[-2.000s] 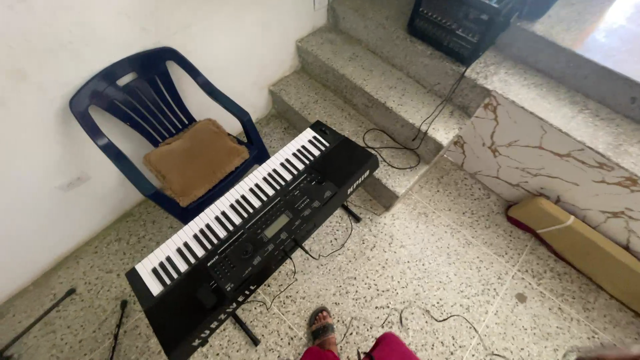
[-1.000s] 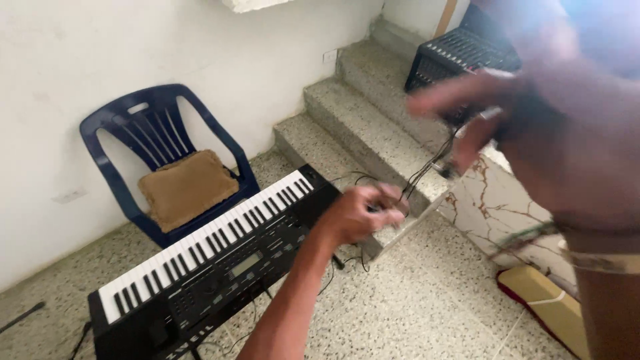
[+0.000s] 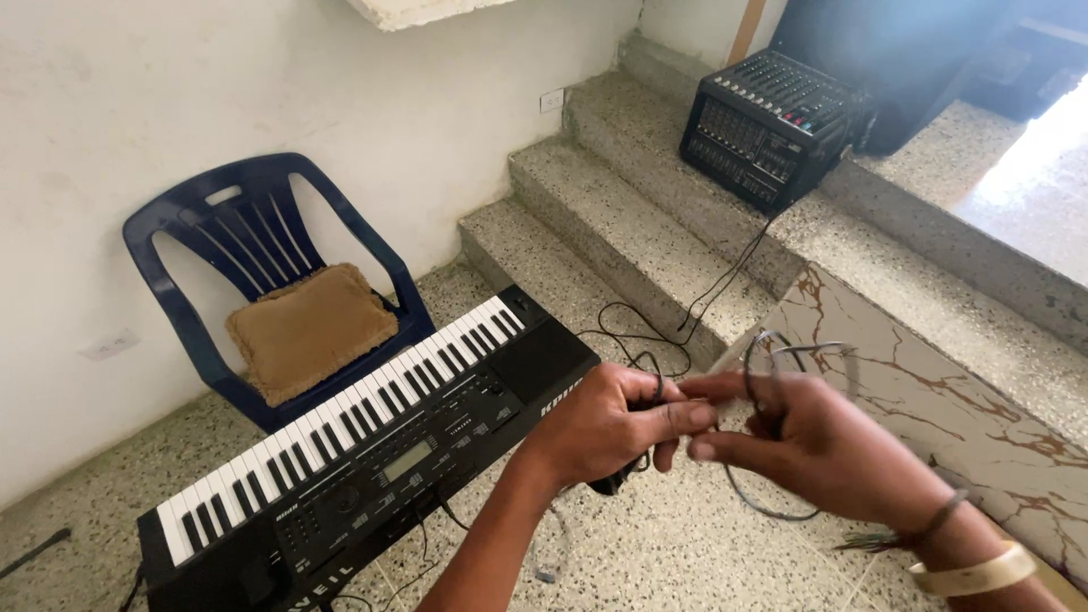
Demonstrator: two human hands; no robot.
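Note:
Both hands meet in front of me at the right end of the electronic keyboard (image 3: 408,433). A thin dark cable (image 3: 769,512) runs in loose loops around the right hand and hangs below it. My left hand (image 3: 616,425) is closed on part of this cable, and a loop shows over its index finger. My right hand (image 3: 786,429) has its thumb and fingers curled on the cable, their tips close to the left fingers. The exact grip between the fingertips is partly hidden. A bracelet and a cord are on the right wrist.
Behind the keyboard stands a dark blue plastic chair (image 3: 387,268) with a brown cushion (image 3: 310,331). Terrazzo steps (image 3: 595,217) rise at the back, with a black audio mixer (image 3: 765,127) on them. More black cable (image 3: 718,285) trails down the steps. A marble-patterned panel (image 3: 918,382) lies right.
No hands showed two seconds ago. One second ago they were apart, the right one raised higher; now it is lower and they meet, with cable loops plain to see.

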